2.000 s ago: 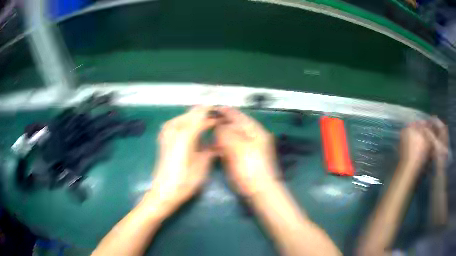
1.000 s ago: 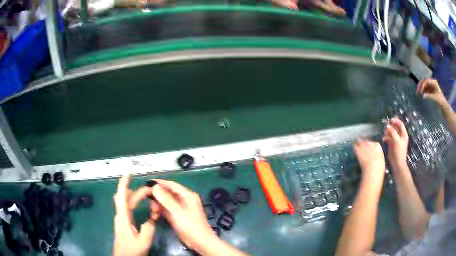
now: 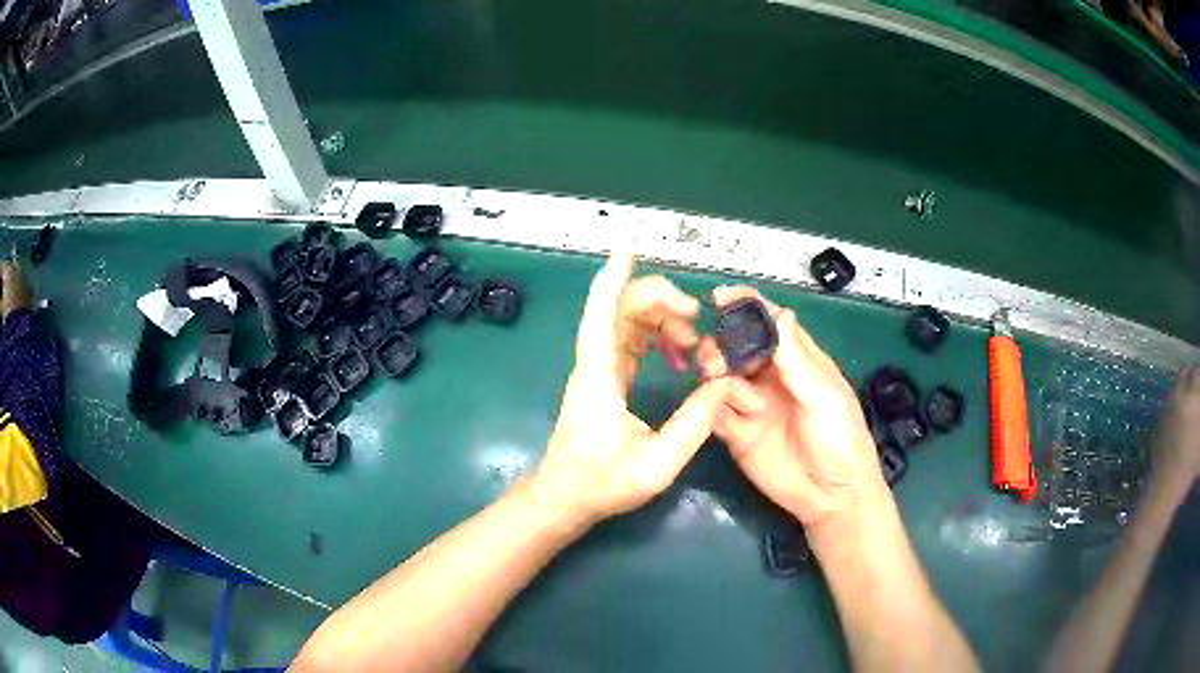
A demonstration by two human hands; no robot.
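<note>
A black square housing (image 3: 746, 334) is held up over the bench near the pale rail, its recess facing me. My right hand (image 3: 803, 421) grips it between thumb and fingers. My left hand (image 3: 625, 408) is beside it with the thumb reaching to the housing's lower edge and the index finger raised; whether it grips anything is hidden. A loose pile of black housings (image 3: 349, 371) lies to the left. A smaller group (image 3: 895, 392) lies to the right, partly behind my right hand.
Pale rail (image 3: 553, 226) bears several housings. Orange-handled tool (image 3: 1009, 414) and clear blister tray (image 3: 1099, 454) lie right, beside a neighbour's arm (image 3: 1158, 500). Black head strap (image 3: 204, 345) lies left. A person in dark clothing (image 3: 40, 394) and a blue stool (image 3: 184, 618) are left.
The view has swung left, showing the whole left pile and strap. The held housing is now raised and plainly visible at my right fingers. My left hand's fingers remain spread.
</note>
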